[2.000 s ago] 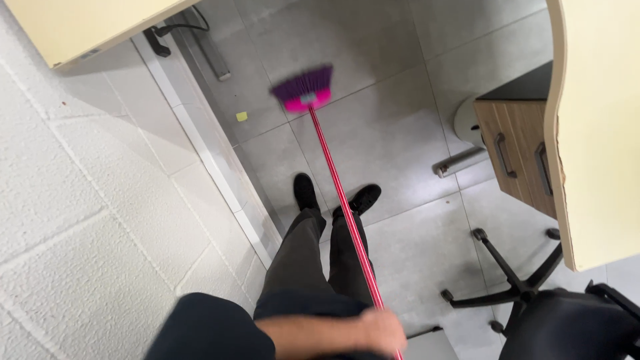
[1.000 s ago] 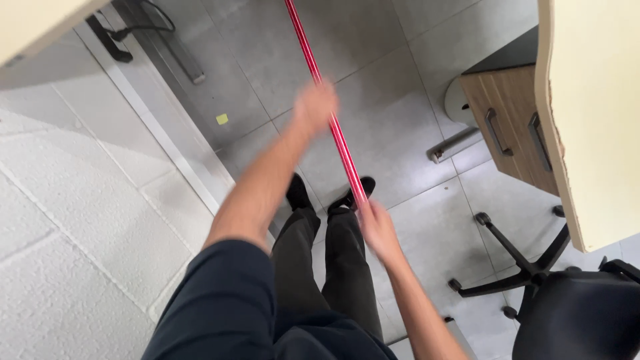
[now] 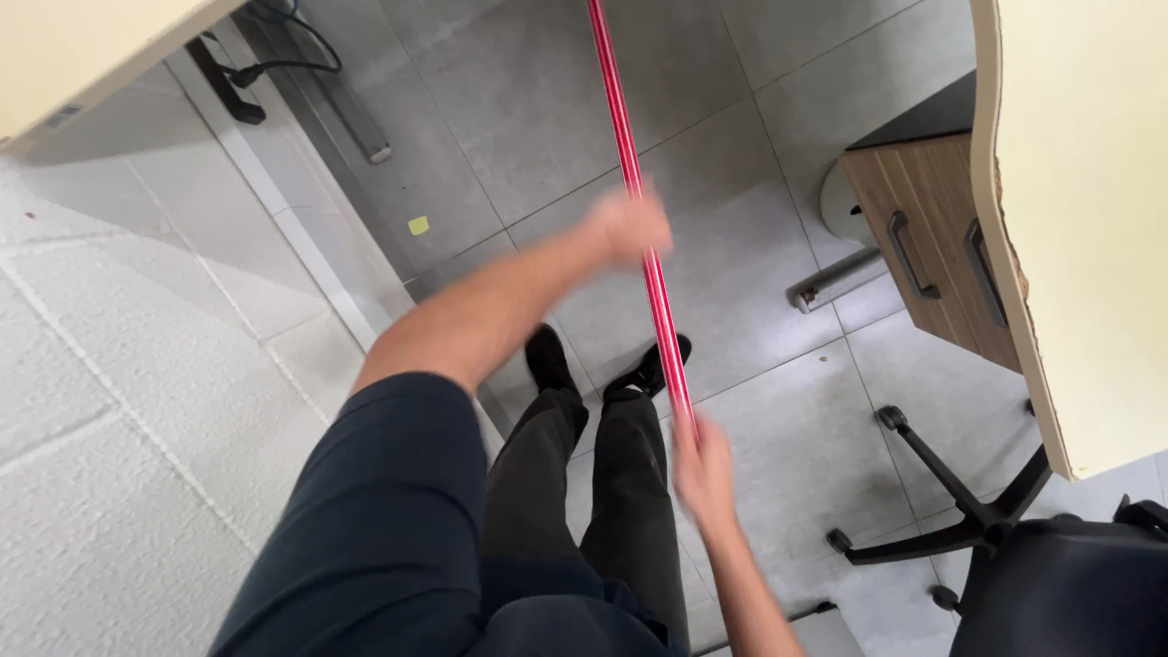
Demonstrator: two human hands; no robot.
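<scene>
A red broom handle (image 3: pixel 663 319) with pale stripes runs from the top edge down to my right hand in the head view. Closed around its middle is my left hand (image 3: pixel 630 224), slightly blurred. My right hand (image 3: pixel 703 465) grips the lower visible end, close to my body. The broom's head lies outside the frame. On the grey floor, left of the handle, is a small yellow piece (image 3: pixel 418 225), perhaps paper. A tiny brown bit (image 3: pixel 823 359) lies on the tiles to the right.
A white block wall (image 3: pixel 119 365) borders the left side, with a desk corner (image 3: pixel 100 55) and black cable (image 3: pixel 319 64) above. At right are a wooden drawer unit (image 3: pixel 931 246), a pale desktop (image 3: pixel 1086 228), a metal desk foot (image 3: pixel 839 278) and a wheeled chair (image 3: pixel 985 529).
Two seconds ago the purple and pink broom head showed on the floor with one hand visible on the handle. Since one second ago both hands have stayed on the handle; the broom head remains out of view.
</scene>
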